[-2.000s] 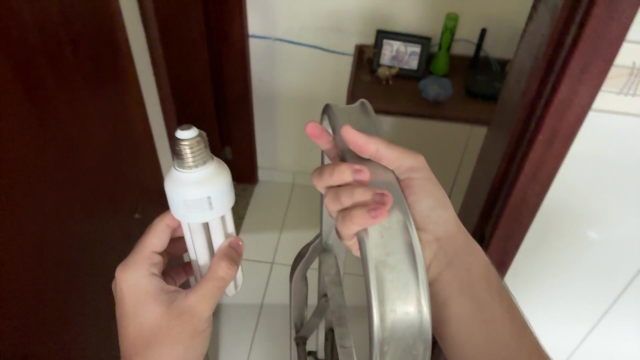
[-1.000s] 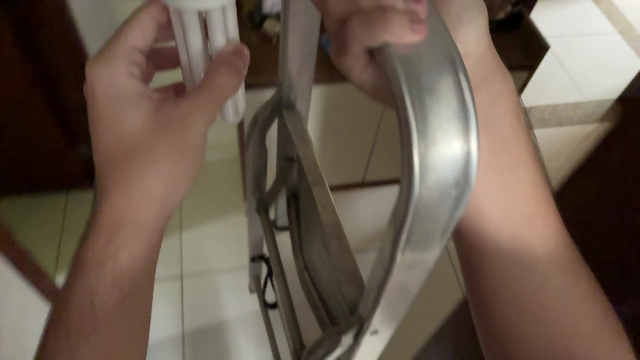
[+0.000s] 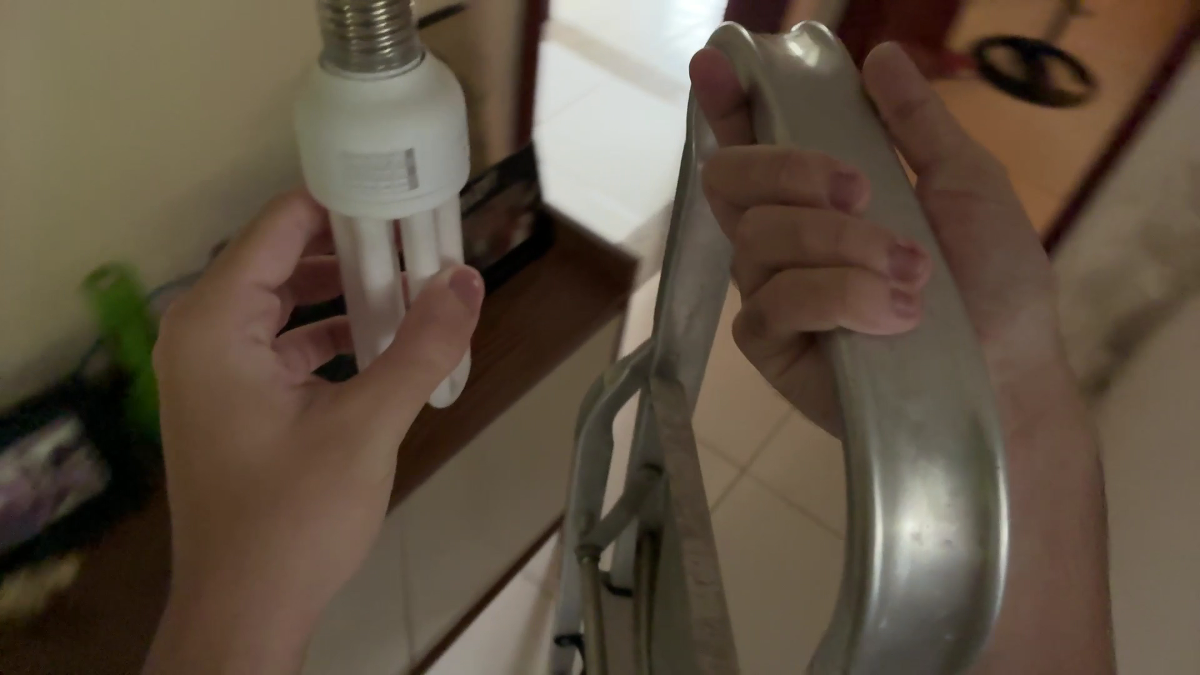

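Observation:
A white compact fluorescent bulb (image 3: 384,141) stands upright in my left hand (image 3: 281,403), its metal screw base upward and cut off by the top edge of the view. My thumb and fingers pinch its glass tubes. On the right, my right hand (image 3: 844,234) wraps around the curved metal top rail (image 3: 923,469) of what looks like a folded stepladder. Struts and a flat metal piece (image 3: 694,525) of the same frame hang below, between my two hands. The ladder's lower end is out of view.
Behind my left hand runs a dark wooden shelf (image 3: 562,291) against a pale wall, bearing a blurred green object (image 3: 127,337), a picture frame (image 3: 56,469) and another dark item. Tiled floor (image 3: 769,469) shows beyond the ladder. A round black object (image 3: 1031,70) is at the upper right.
The view has swung considerably, and the shelf now lies on the left behind the bulb. Both hands keep their hold on the bulb and the metal rail.

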